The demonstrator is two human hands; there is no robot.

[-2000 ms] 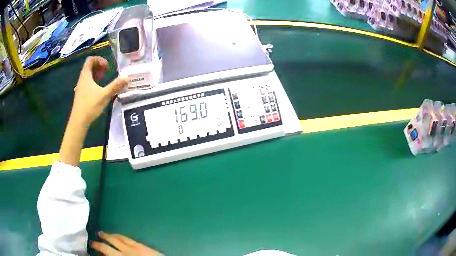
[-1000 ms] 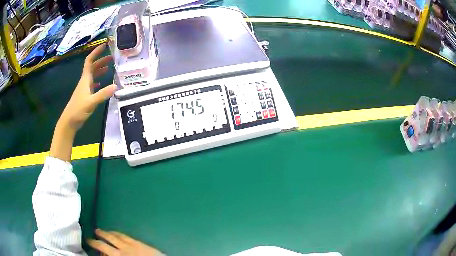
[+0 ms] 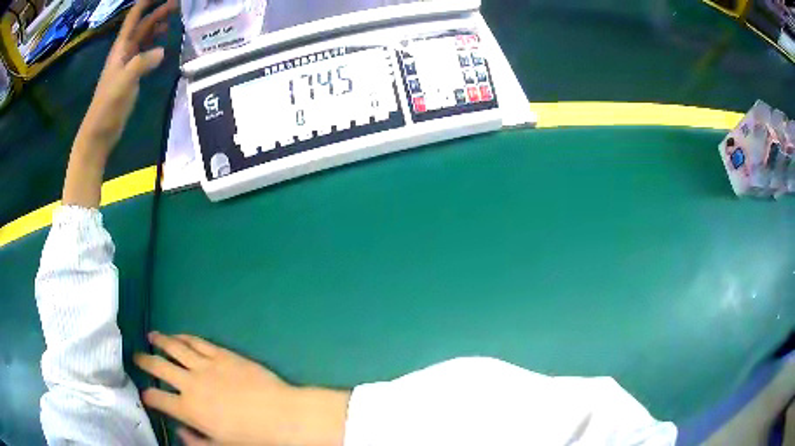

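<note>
A digital scale (image 3: pixel 349 113) stands at the top centre with its display (image 3: pixel 315 96) reading 174.5. A clear smartwatch pack (image 3: pixel 222 26) stands on the left end of the pan, its upper part cut off by the top edge. My left hand (image 3: pixel 118 83) is just left of the pack, fingers apart, holding nothing and not touching the pack. My right hand (image 3: pixel 218 392) lies low at the left on the green surface, fingers spread and empty, near the left sleeve.
Several clear packs (image 3: pixel 760 155) stand in close file at the right edge. A black cord (image 3: pixel 152 253) runs down left of the scale. A yellow rail (image 3: pixel 641 114) crosses behind the green bench (image 3: pixel 453 261). Part of a person or clothing shows at the lower right corner.
The view has tilted down, so the scale sits higher and more of my right arm shows. My left hand has let go of the pack. The display went from 169.0 to 174.5.
</note>
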